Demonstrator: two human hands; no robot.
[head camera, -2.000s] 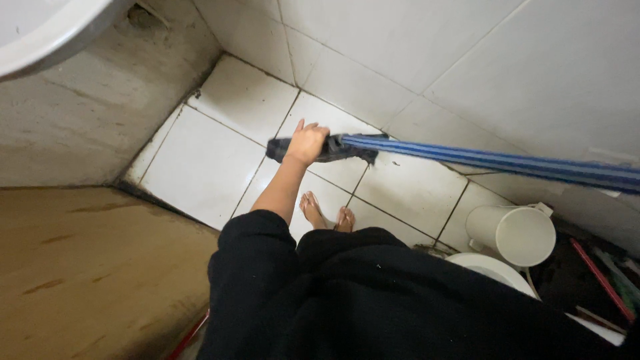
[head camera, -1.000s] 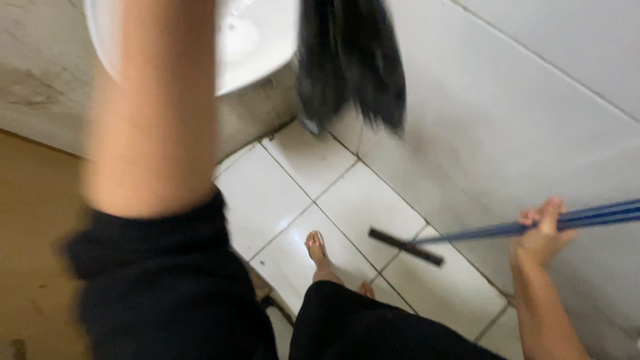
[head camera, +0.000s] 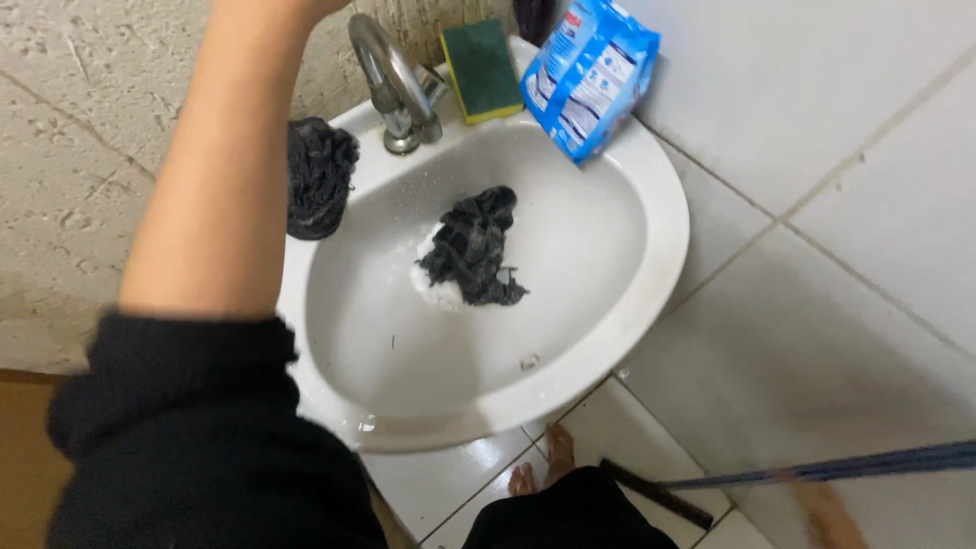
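Note:
My left arm crosses the left side of the head view and only the base of my left hand (head camera: 309, 6) shows at the top edge; its fingers are out of frame. At the lower right, my right hand (head camera: 827, 515) is blurred, just below the blue pole (head camera: 854, 465) of a squeegee; its grip is unclear. The squeegee's bare black head (head camera: 657, 494) rests low by the floor tiles. A crumpled dark cloth (head camera: 473, 248) lies in the white washbasin (head camera: 587, 320) beside white foam or powder. Another dark, stringy bundle (head camera: 320, 179) is at the basin's left rim, partly behind my forearm.
A chrome faucet (head camera: 393, 84), a green and yellow scrub sponge (head camera: 482, 70) and a blue detergent packet (head camera: 591, 80) stand or lie along the basin's back rim. Tiled wall (head camera: 862, 252) rises at right. My bare feet (head camera: 560, 450) are below the basin's front edge.
The view has swung up to the basin. Two seconds ago a hand touched dark cloth on the squeegee head; one second ago the head was bare and dark cloth hung in the air.

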